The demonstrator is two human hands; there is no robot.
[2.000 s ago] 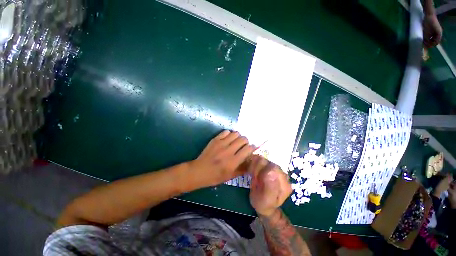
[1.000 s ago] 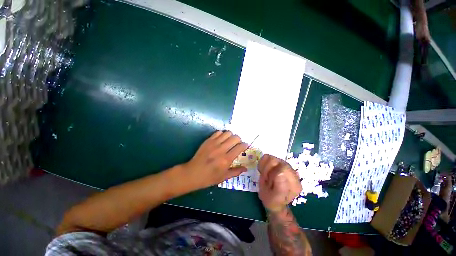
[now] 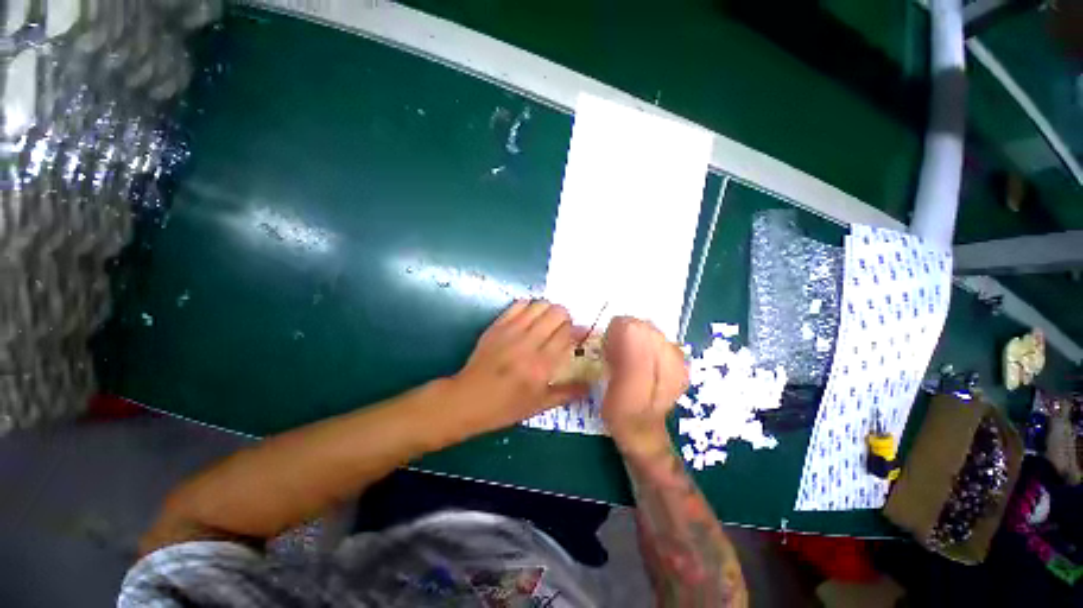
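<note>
A cream-coloured housing (image 3: pixel 578 367) lies between my hands over the near end of a long white sheet (image 3: pixel 629 202), with a small dark spot and a thin dark wire or pin sticking up from it. My left hand (image 3: pixel 523 362) holds the housing from the left, fingers over its far edge. My right hand (image 3: pixel 641 371) is closed in a fist at the housing's right side. Its fingertips are hidden, so what they grip cannot be told. Blue print shows at the sheet's near end below my hands.
White bits (image 3: pixel 727 398) lie right of my right hand, with bubble wrap (image 3: pixel 784 291) beyond. A printed sheet (image 3: pixel 879 344) bears a yellow and black tool (image 3: pixel 881 455). A parts box (image 3: pixel 956 475) is at the right. Clear trays (image 3: pixel 71 226) stand at the left. A pale rail (image 3: pixel 475 57) runs behind.
Since the earliest frame the housing has come into view between my hands. My right hand has moved up beside it since a second ago. The whole view has shifted slightly.
</note>
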